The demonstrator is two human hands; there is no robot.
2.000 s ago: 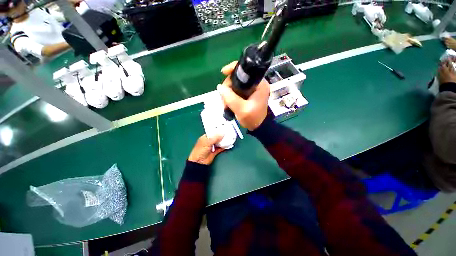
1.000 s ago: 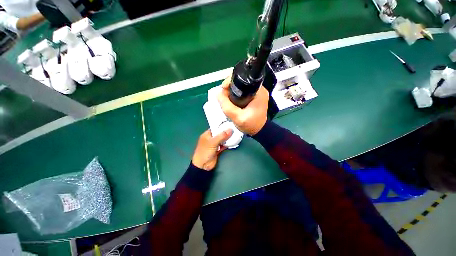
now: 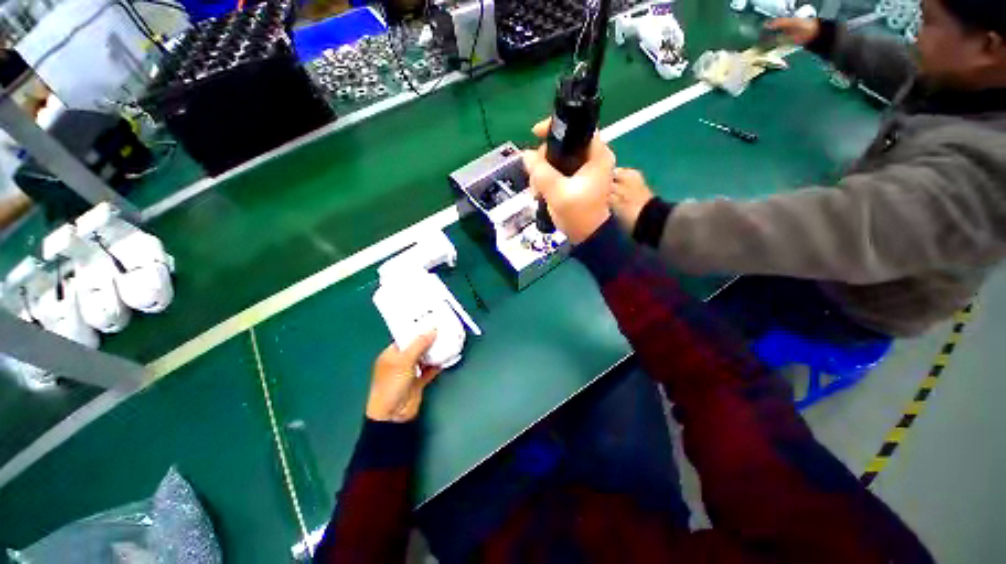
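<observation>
My left hand [image 3: 399, 378] holds the rounded end of a white security camera [image 3: 415, 316] on the green bench. Its block-like bracket end [image 3: 428, 256] points away from me and a thin white antenna [image 3: 460, 307] lies along its right side. My right hand [image 3: 576, 187] grips the black electric screwdriver [image 3: 574, 123], upright, over the right edge of the grey-white screw feeder [image 3: 534, 249]. The driver is apart from the camera. Its tip is hidden or too small to tell.
Several white cameras [image 3: 141, 270] stand at the left across the white edge strip. A bag of small parts [image 3: 182, 520] lies lower left. A person's arm [image 3: 761, 237] reaches in from the right, its hand close behind mine. A hand screwdriver [image 3: 728, 131] and crumpled plastic bag [image 3: 737, 69] lie beyond.
The screwdriver has moved off the camera to the right, over the feeder. The camera's bracket end is now uncovered. The neighbour's arm has come in beside my right hand. The view has turned right.
</observation>
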